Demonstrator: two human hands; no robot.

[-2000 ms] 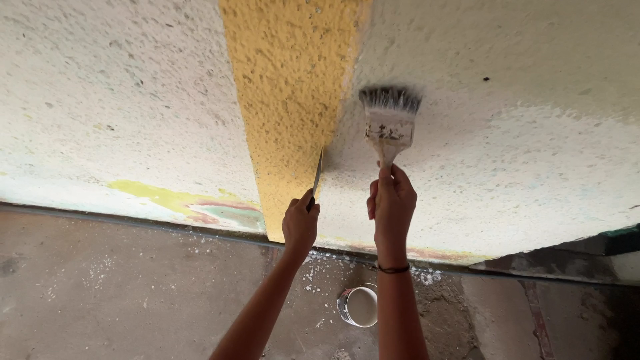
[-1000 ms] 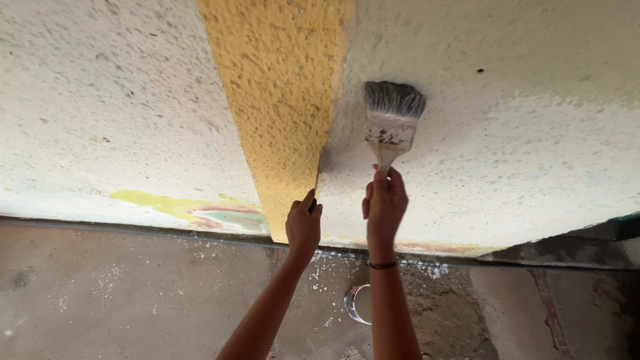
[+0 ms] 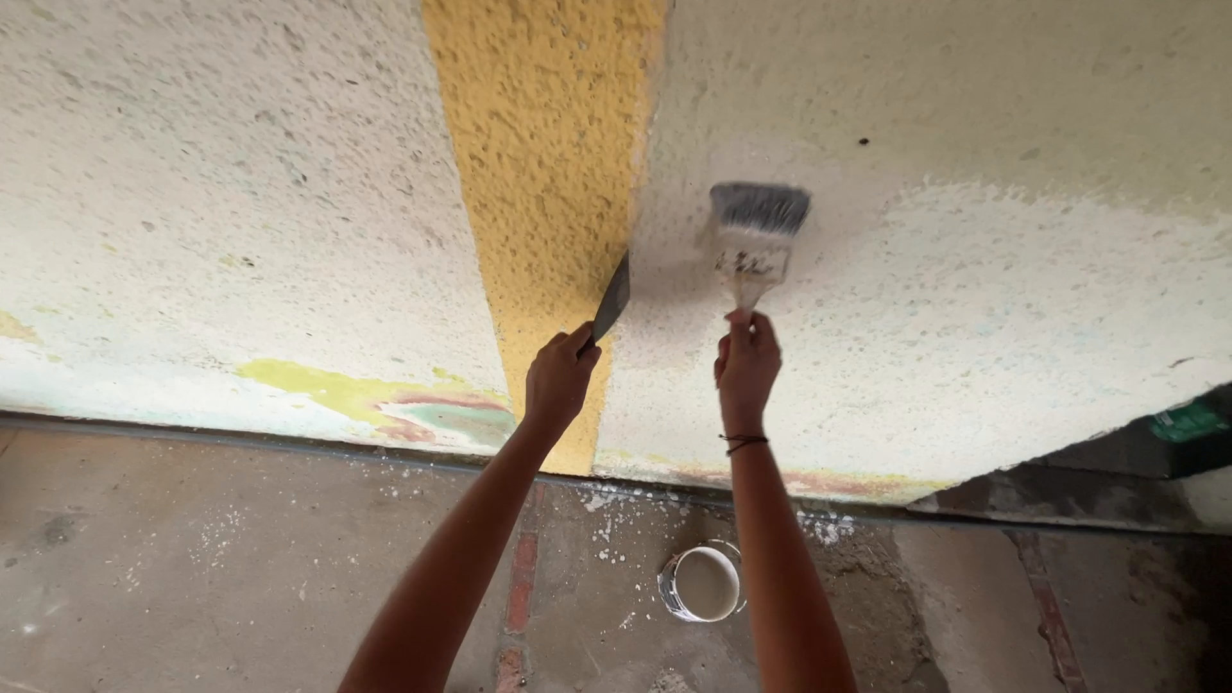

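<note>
My left hand (image 3: 561, 377) grips a putty knife (image 3: 613, 296), its thin dark blade against the wall at the right edge of a yellow painted stripe (image 3: 549, 173). To the right of it, my right hand (image 3: 749, 369) is closed on the handle of a wide flat paintbrush (image 3: 753, 241). The brush's bristles point up, dark with whitish paint on them, over the pale part of the rough wall (image 3: 962, 308). Whether the bristles touch the wall is hard to tell.
A small open bucket of white paint (image 3: 707, 584) stands on the concrete floor (image 3: 241, 568) below my hands. White drips spot the floor along the foot of the wall. A green object (image 3: 1192, 422) lies in the dark area at the far right.
The putty knife's blade shows its broad side now, where before it appeared as a thin line. Both hands still hold their tools at nearly the same spots by the stripe.
</note>
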